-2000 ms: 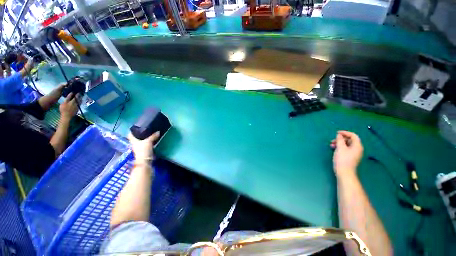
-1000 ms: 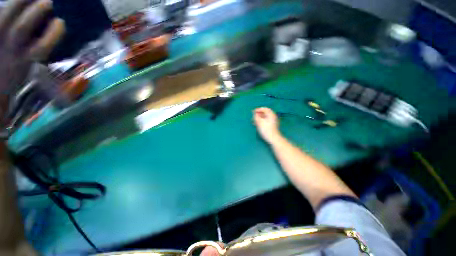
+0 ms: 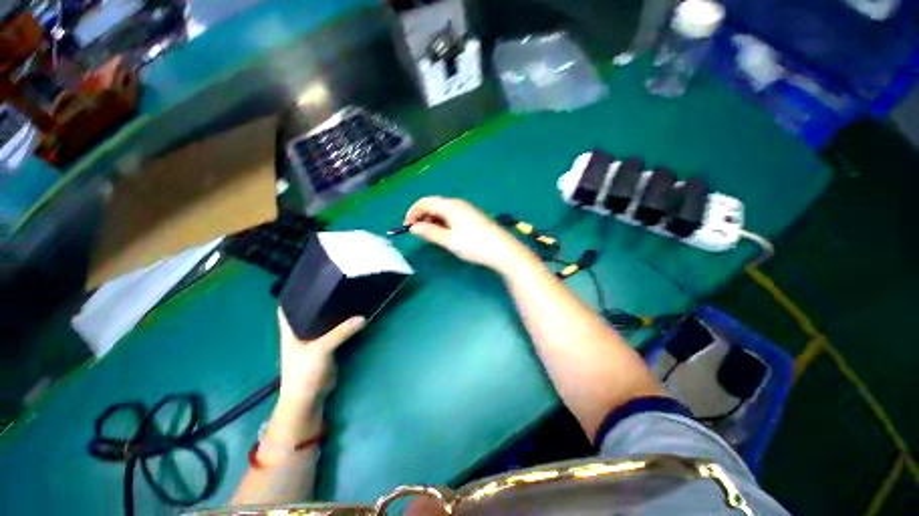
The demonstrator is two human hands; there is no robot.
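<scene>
My left hand (image 3: 310,355) is shut on a black adapter unit (image 3: 320,292), holding it from below with its pale face turned up and right. A thick black unit cable (image 3: 171,441) runs from near my left wrist to a coiled bundle on the bench at lower left. My right hand (image 3: 443,224) holds a small dark plug (image 3: 399,231) at its fingertips, just right of the unit and not touching it. Thin test leads with yellow bands (image 3: 534,234) lie by my right forearm. A black pad sheet (image 3: 264,245) lies partly behind the unit.
A cardboard sheet (image 3: 191,202) over white paper (image 3: 141,297), and a parts tray (image 3: 348,151), lie behind. Further right are a fixture box (image 3: 443,60), plastic bag (image 3: 549,73), bottle (image 3: 685,50) and power strip (image 3: 655,207). A blue bin (image 3: 774,368) holding units stands below the bench edge.
The view has swung right. My left hand has brought the unit over to the bench middle, and the coiled cable lies on the bench. My right hand now has a plug at its fingertips.
</scene>
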